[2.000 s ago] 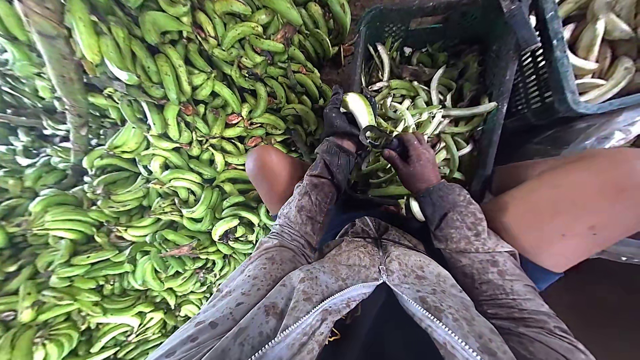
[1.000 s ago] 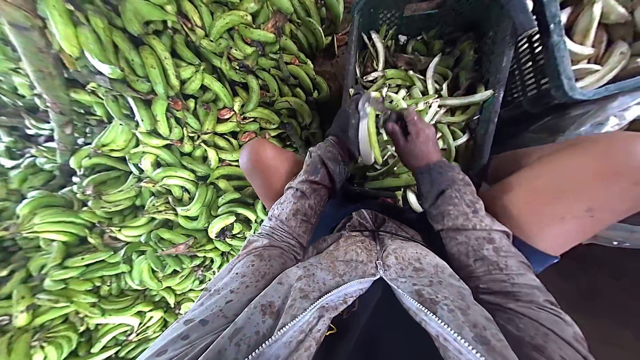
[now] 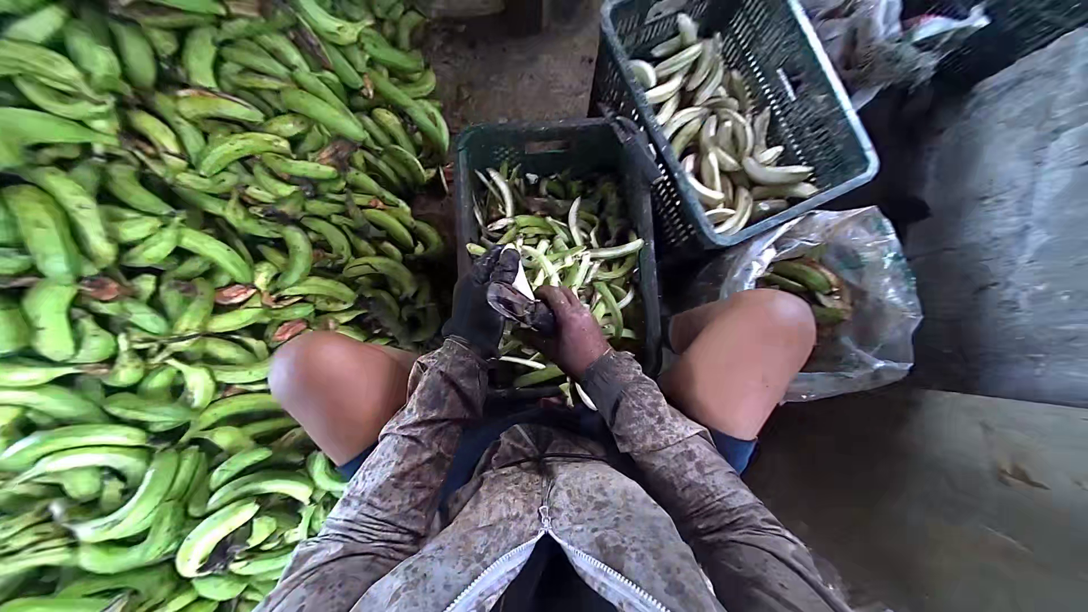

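Note:
Over a dark plastic crate (image 3: 653, 280) of green peels, my left hand (image 3: 476, 308), in a dark glove, grips a partly peeled plantain (image 3: 522, 279) whose pale flesh shows. Bare and stained, my right hand (image 3: 576, 330) is closed around the dark handle of a peeling tool (image 3: 518, 303). The tool's head lies against the plantain, close to the left fingers. Its exact shape is hard to tell. Long strips of plantain peel (image 3: 616, 250) fill the crate below both hands.
A large heap of green plantains (image 3: 238, 153) covers the left side. Peeled plantains (image 3: 714, 127) lie in a second plastic crate (image 3: 858, 161) at the upper right. A clear plastic bag (image 3: 884, 314) with some plantains sits beside my right knee. A grey slab (image 3: 1011, 221) stands farther right.
The view has swung to the right, showing the second crate and the bag. The plantain in my left hand shows more pale flesh than two seconds ago.

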